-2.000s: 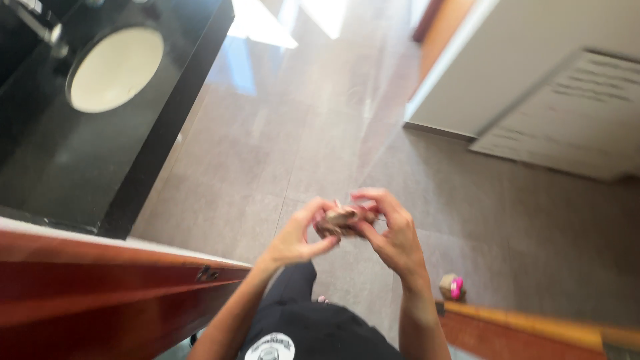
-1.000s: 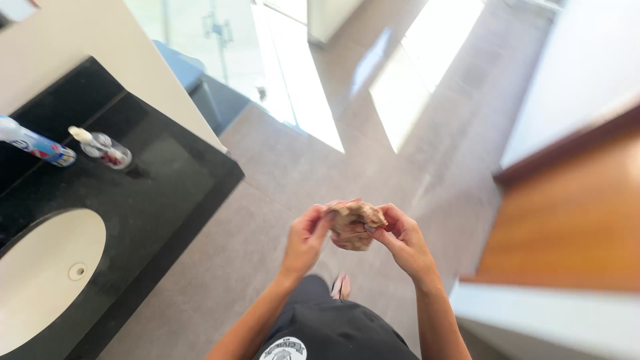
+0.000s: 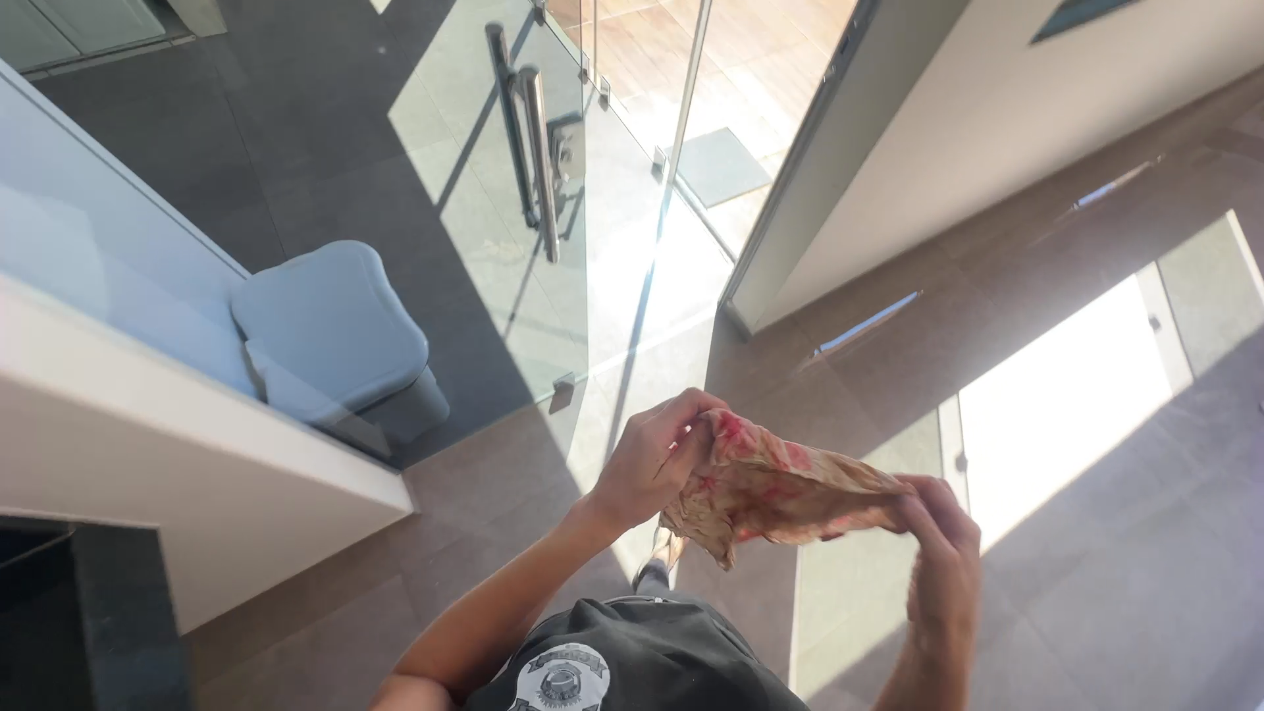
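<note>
A crumpled piece of thin cloth (image 3: 780, 484), tan with pink and red patches, hangs stretched between my two hands in front of my dark shirt. My left hand (image 3: 660, 459) pinches its upper left corner. At its right end, my right hand (image 3: 943, 533) grips the edge between thumb and fingers. The lower left part of the cloth droops in loose folds. Part of my foot shows beneath it.
Ahead is a glass door with a metal bar handle (image 3: 538, 163). Behind the glass at left stands a light blue plastic stool (image 3: 336, 331). A dark counter (image 3: 133, 602) is at lower left, and a white wall (image 3: 889, 178) at upper right. Sunlight falls across the tiled floor (image 3: 1116, 563).
The cloth was bunched between my hands; now it is spread wider, with my hands farther apart. The view has moved from the sink counter to the glass door.
</note>
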